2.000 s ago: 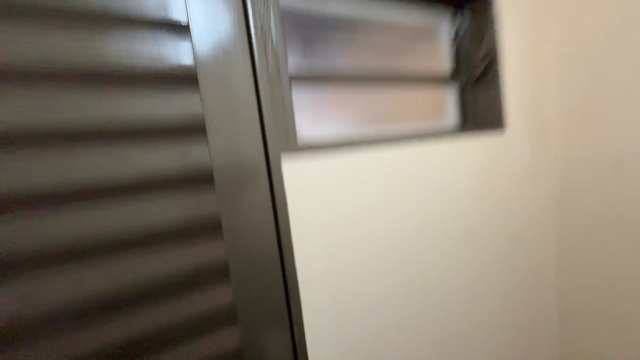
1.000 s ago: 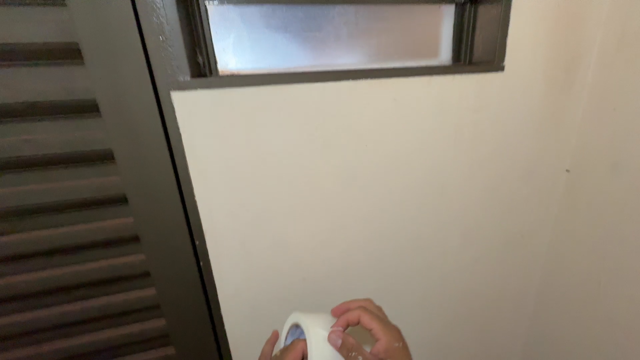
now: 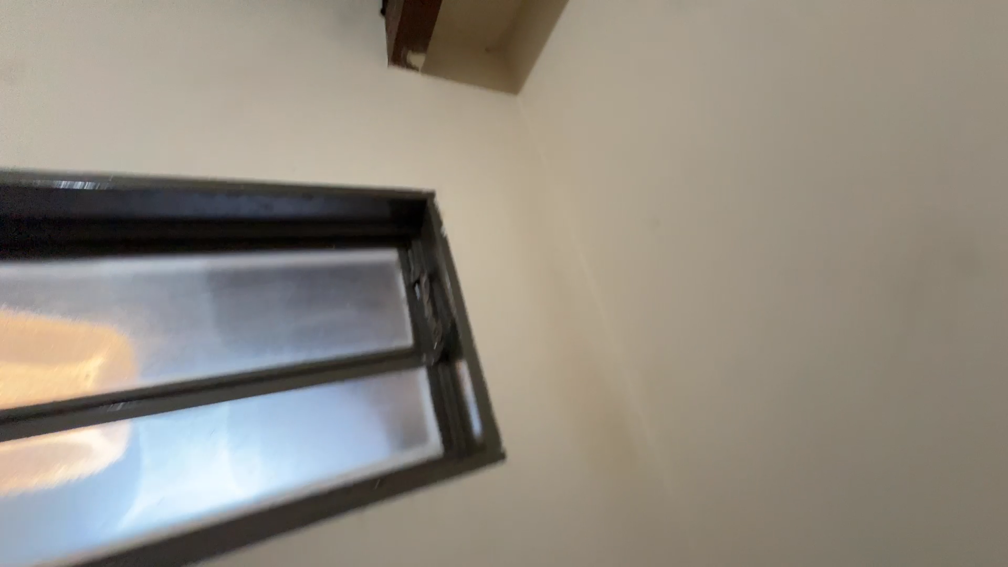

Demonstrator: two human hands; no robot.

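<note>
Neither my left hand nor my right hand shows in the head view now, so what they hold is hidden. A dark-framed window (image 3: 465,346) fills the lower left, seen at a tilt. It has an upper frosted glass pane (image 3: 307,303) and a lower frosted glass pane (image 3: 315,429), parted by a dark bar. A dark metal latch or lever mechanism (image 3: 433,307) sits at the frame's right side. An orange patch shows in the glass at the far left.
Pale walls (image 3: 748,276) meet in a corner right of the window. Above, a reddish-brown wooden piece (image 3: 411,27) borders a recess (image 3: 480,47) near the top edge.
The view has swung up to the window and upper wall. Both hands, at a white roll one second ago, are out of view, as are the roll and the dark louvred panel.
</note>
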